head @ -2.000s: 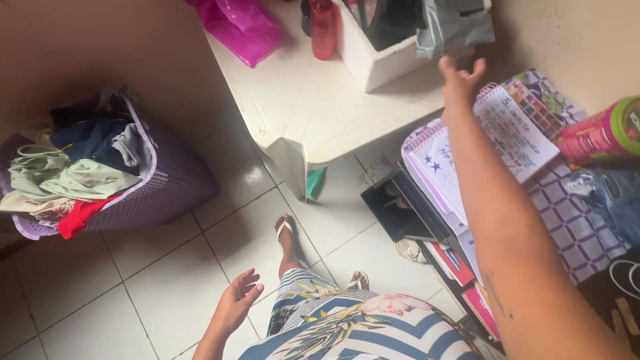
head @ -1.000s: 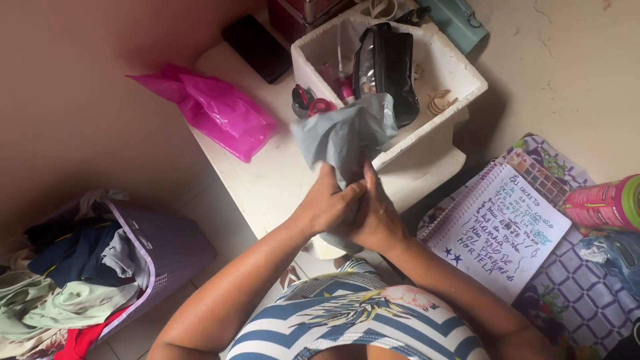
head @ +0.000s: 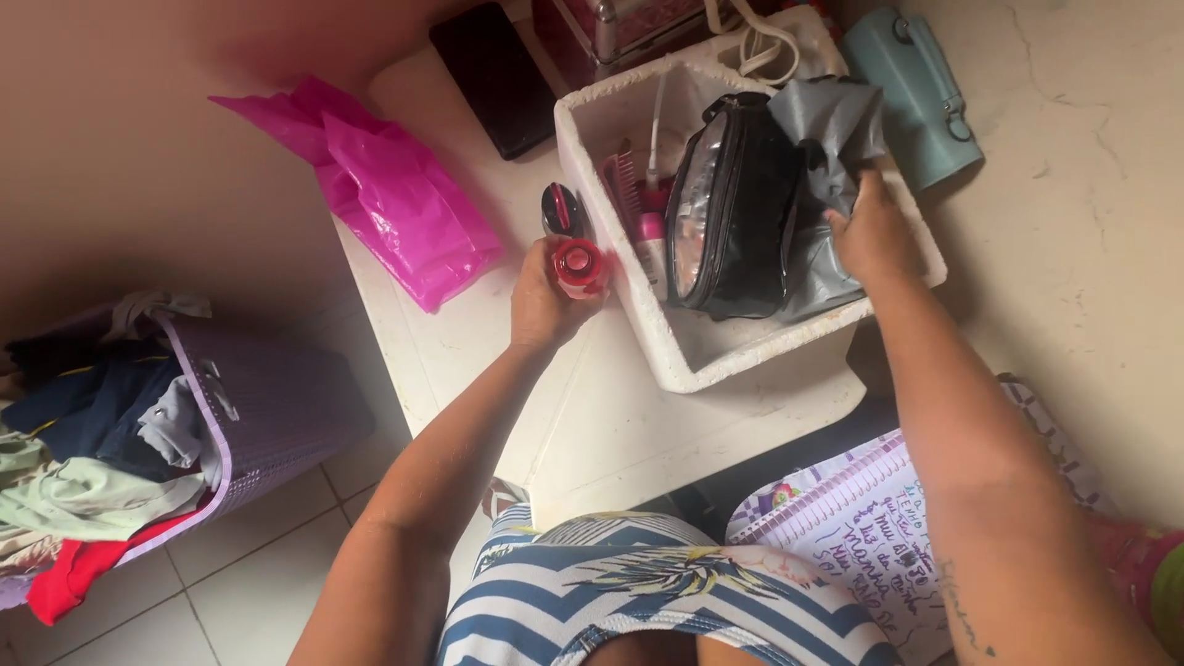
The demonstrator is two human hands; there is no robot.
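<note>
My left hand (head: 548, 301) is closed around a red bottle (head: 579, 263) on the white table, beside the foam box's left wall. A dark bottle or container with a red stripe (head: 561, 209) stands just behind it. My right hand (head: 877, 231) grips a grey plastic bag (head: 821, 268) inside the right side of the white foam box (head: 689, 377). Against the bag leans a black zip pouch (head: 751, 208) with a clear panel. A pink comb (head: 625, 188) and a pink-capped bottle (head: 651, 242) lie at the box's left side.
On the table (head: 610, 444) are a magenta plastic bag (head: 398, 194) and a black phone (head: 495, 79). A blue-green case (head: 911, 102) lies behind the box. A purple laundry basket (head: 277, 425) of clothes stands left; a spiral notebook (head: 832, 527) bearing writing lies lower right.
My hands, together on the grey bag a second ago, have parted. The left has taken hold of the red bottle; the right has moved to the box's right side with the grey bag.
</note>
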